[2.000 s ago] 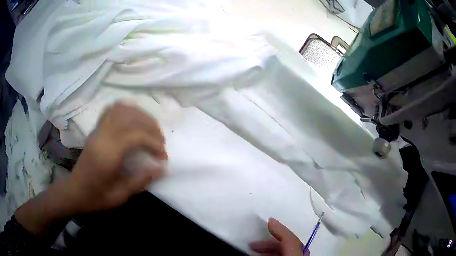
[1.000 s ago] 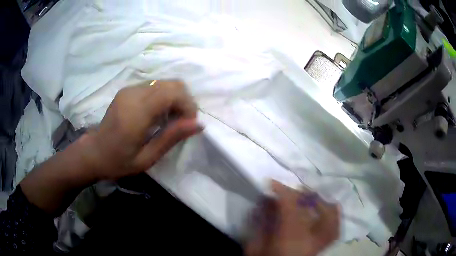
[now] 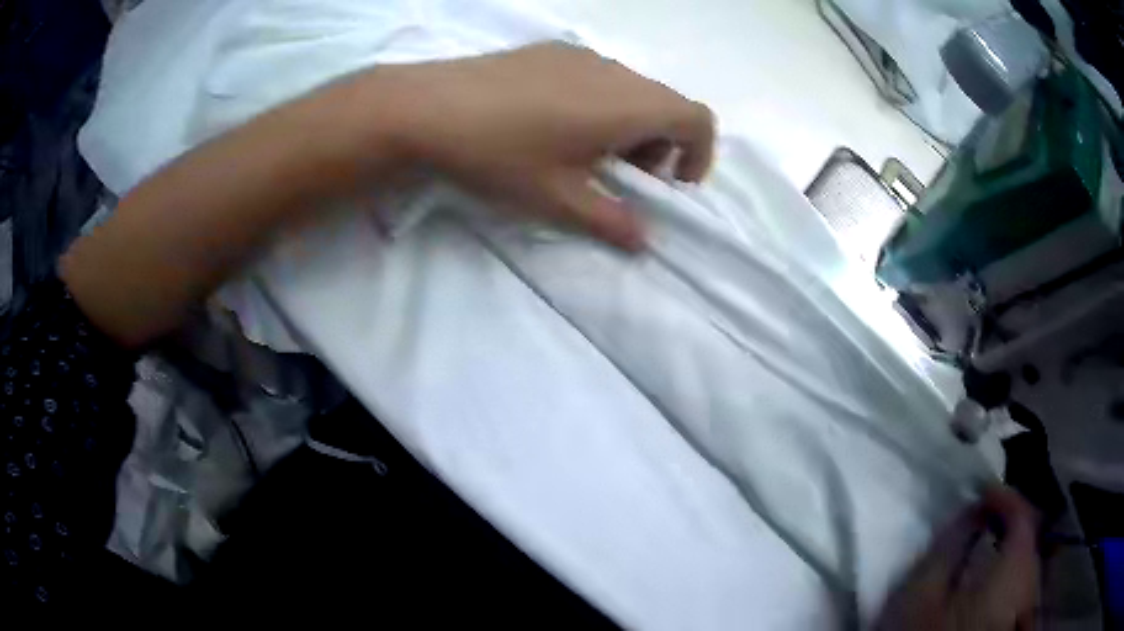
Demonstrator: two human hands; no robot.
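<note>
White fabric (image 3: 493, 370) covers the table in long folds and hangs over its front edge. My left hand (image 3: 555, 130) is over the upper middle of the cloth, thumb and fingers pinching a fold of it. My right hand (image 3: 968, 573) is at the lower right, blurred and partly cut off by the bottom edge, at the right end of the same fabric, which is drawn between the two hands. It seems to grip the cloth's edge. The slim blue tool cannot be made out.
The sewing machine with its green cover (image 3: 1017, 185) stands at the right. A speckled metal-framed plate (image 3: 853, 195) lies on the cream table beside it. Crumpled grey and white scraps (image 3: 185, 431) lie at the lower left. A clear bag is at the far edge.
My left hand has moved up and right across the cloth. My right hand has moved right, towards the machine. The fabric's front part is now spread and drawn between them.
</note>
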